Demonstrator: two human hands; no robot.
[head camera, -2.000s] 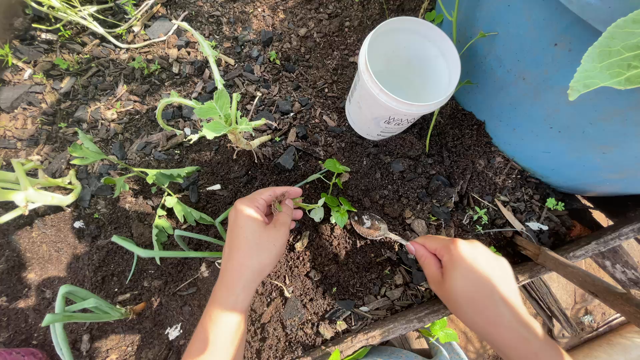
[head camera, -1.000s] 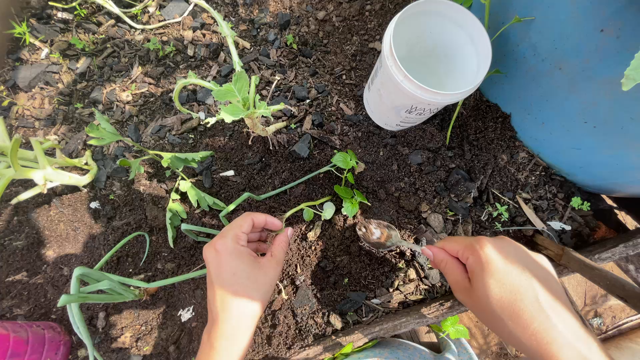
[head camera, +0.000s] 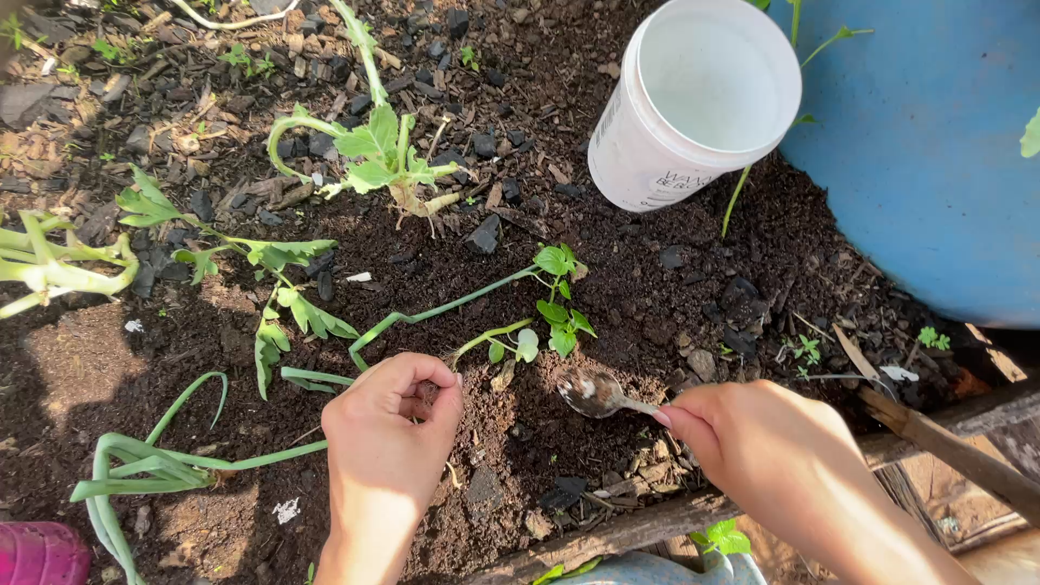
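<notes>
My left hand pinches the root end of a small green seedling, whose stem and round leaves point right, low over the dark soil. In my right hand is the handle of a metal spoon; its soil-smeared bowl rests at a shallow hollow right of the seedling. Another small leafy plant stands in the soil just above the spoon. A long green onion leaf reaches toward it from the left.
A white plastic tub stands on the soil at the upper right, beside a large blue container. Onion plants and drooping leafy plants lie left. A wooden edge runs along the lower right, with a stick across it. A pink object sits lower left.
The seedling's stem and leaves show more clearly beside my left hand than two seconds ago. Both hands keep their holds. The view has shifted, bringing the pink object in at lower left.
</notes>
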